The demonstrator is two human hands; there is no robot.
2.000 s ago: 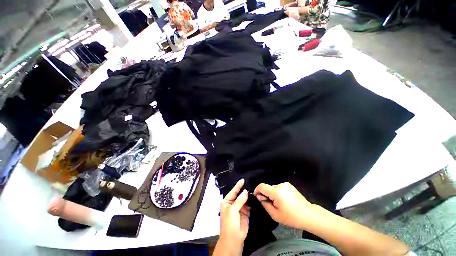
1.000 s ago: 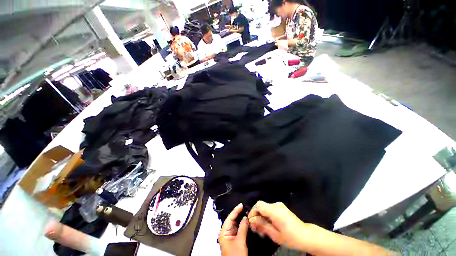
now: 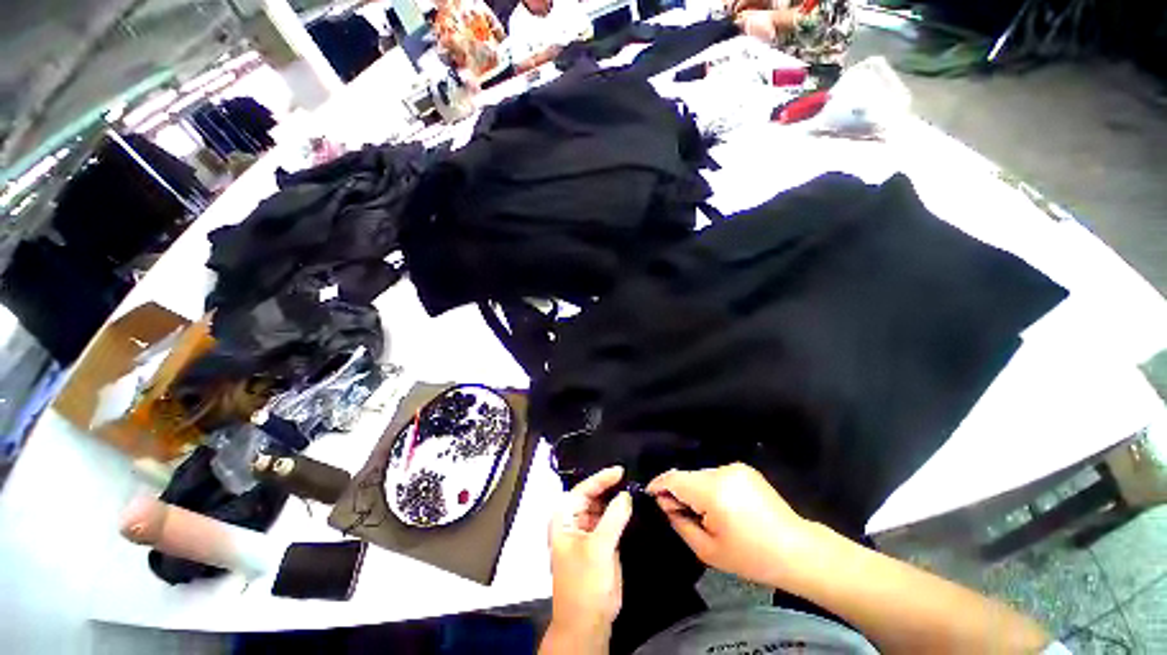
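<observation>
A black garment lies spread over the white table, its near edge coming down to my hands at the table's front. My left hand pinches the garment's near edge between thumb and fingers. My right hand is just right of it, thumb and forefinger pinched together at the same spot, with black cloth under the fingers. The fingertips almost meet. Any needle or thread between them is too small to make out. A light line of thread or edging shows on the cloth just above my left hand.
Left of my hands, an oval white tray with small dark pieces and a pink stick sits on a brown board. Further left are a phone, pink bottle and cardboard box. Garment piles lie beyond; people sit at the far end.
The view dipped up and came back down over the last two seconds. My hands stay at the garment's edge, fingertips slightly shifted. The garment and tray keep their places on the table.
</observation>
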